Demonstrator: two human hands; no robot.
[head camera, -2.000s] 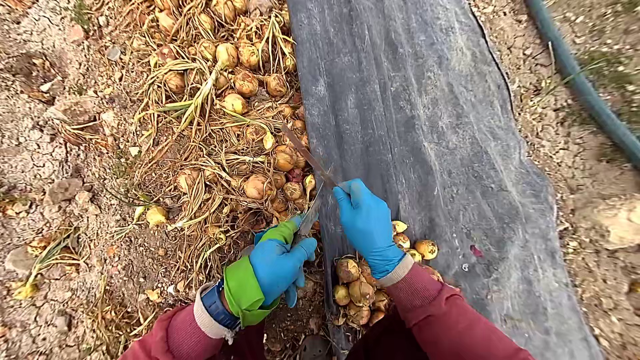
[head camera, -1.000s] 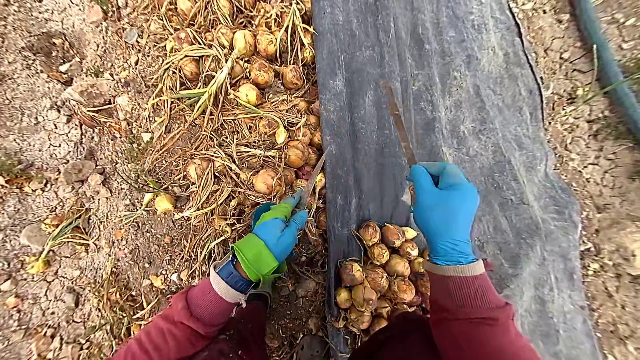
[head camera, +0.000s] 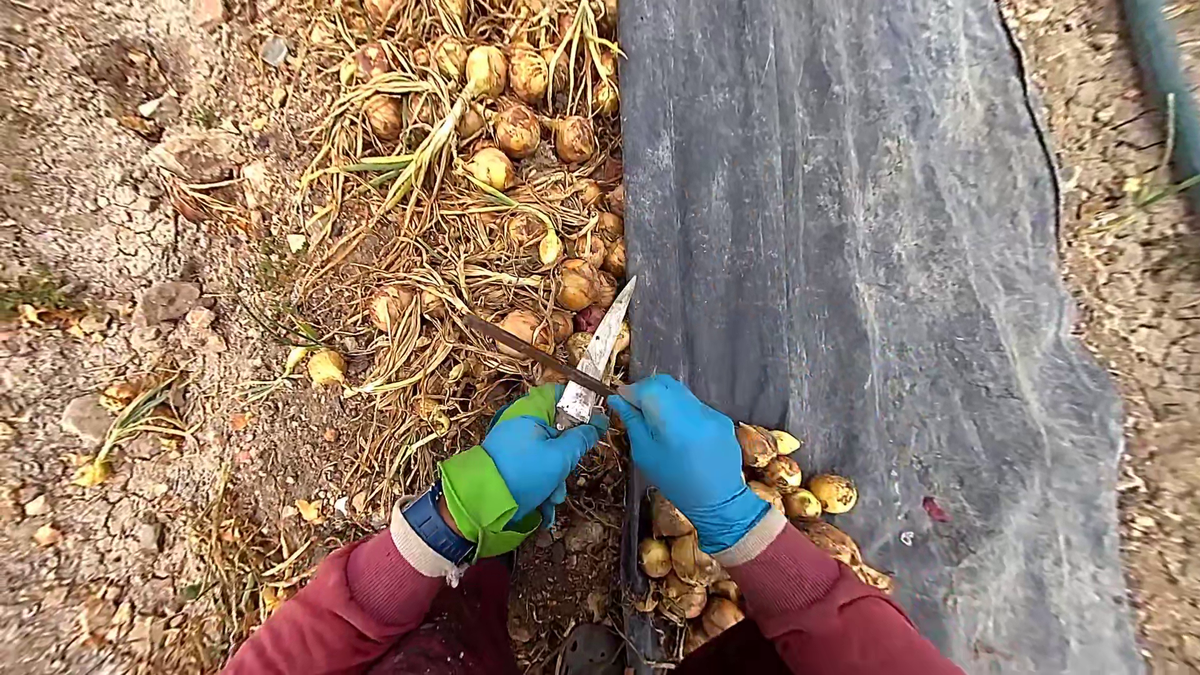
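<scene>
My left hand (head camera: 534, 459), in a blue glove over a green one, grips the handle of a knife (head camera: 600, 354) whose broad blade points up and to the right. My right hand (head camera: 689, 455), gloved in blue, is closed on a thin, dark, rusty metal tool (head camera: 539, 354), perhaps a sharpening file or a second blade. That tool lies across the knife blade near its base and points up and left. Dried onions (head camera: 517, 129) with withered tops lie in a row beyond my left hand. A pile of trimmed onions (head camera: 682, 562) sits below my right hand, partly hidden by the forearm.
A long dark ground sheet (head camera: 872, 281) runs along the right of the onion row, over part of which the pile rests. Cracked, stony soil (head camera: 122, 234) spreads at the left. A green-blue hose (head camera: 1162, 84) lies at the far right. A few loose onions (head camera: 326, 367) lie left.
My right hand has come left from over the sheet, bringing the rusty tool across the knife blade. One second ago the two tools were apart. My left hand still holds the knife.
</scene>
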